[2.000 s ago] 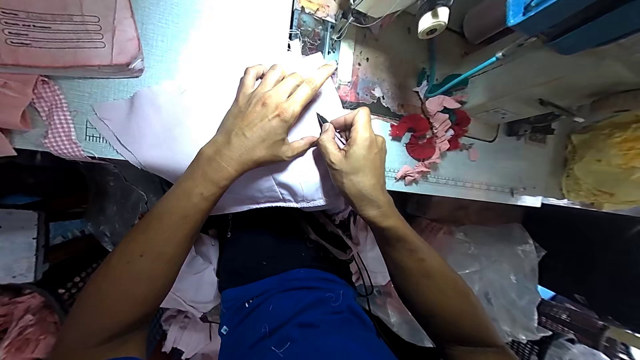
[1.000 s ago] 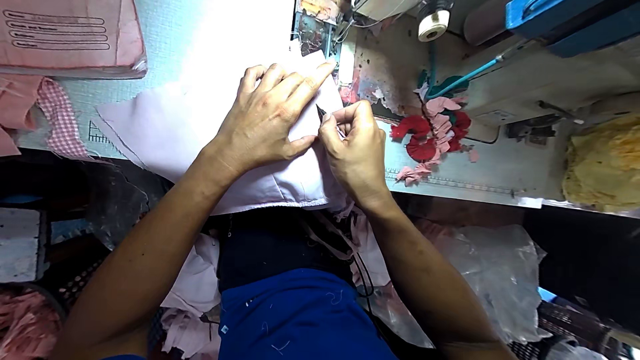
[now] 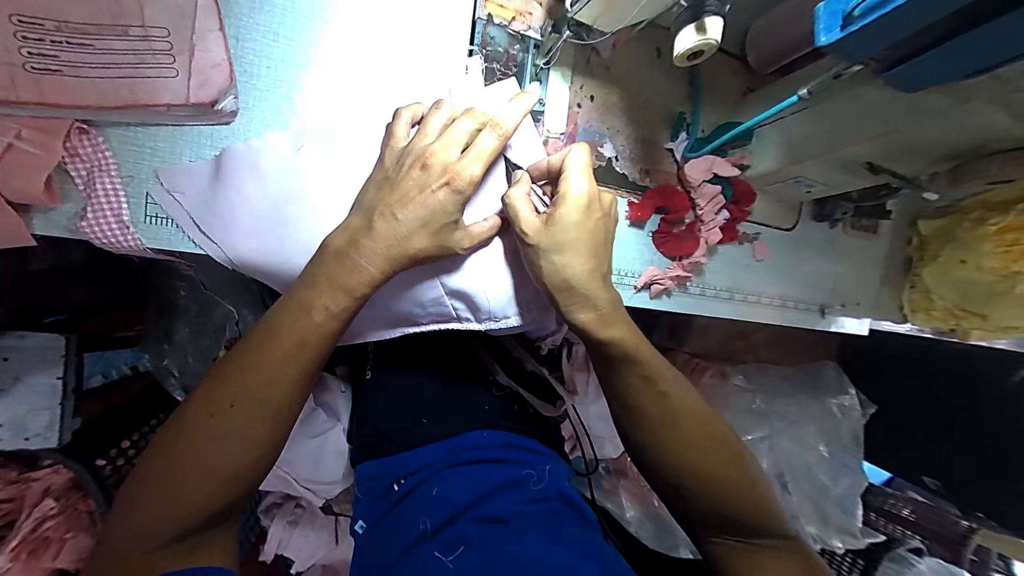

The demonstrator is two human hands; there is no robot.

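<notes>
A pale fabric piece [image 3: 256, 192] lies over the front edge of the work table, its lower hem hanging slightly past the edge. My left hand [image 3: 432, 176] rests flat on it with fingers spread, the fingertips near the sewing machine's needle area [image 3: 532, 76]. Just right of it, my right hand [image 3: 568, 216] pinches a small dark pointed tool [image 3: 516, 170] against the fabric; its kind cannot be told, as the fingers hide most of it.
A worn pink book [image 3: 120, 64] and gingham fabric strip [image 3: 100, 188] lie at left. Red and pink scraps [image 3: 676, 216] sit beside the sewing machine body [image 3: 848, 136]. A yellowish bundle [image 3: 968, 264] is far right; a clear plastic bag [image 3: 800, 440] hangs below the table.
My right hand and the dark tool have shifted slightly over the fabric. My left hand has stayed in place.
</notes>
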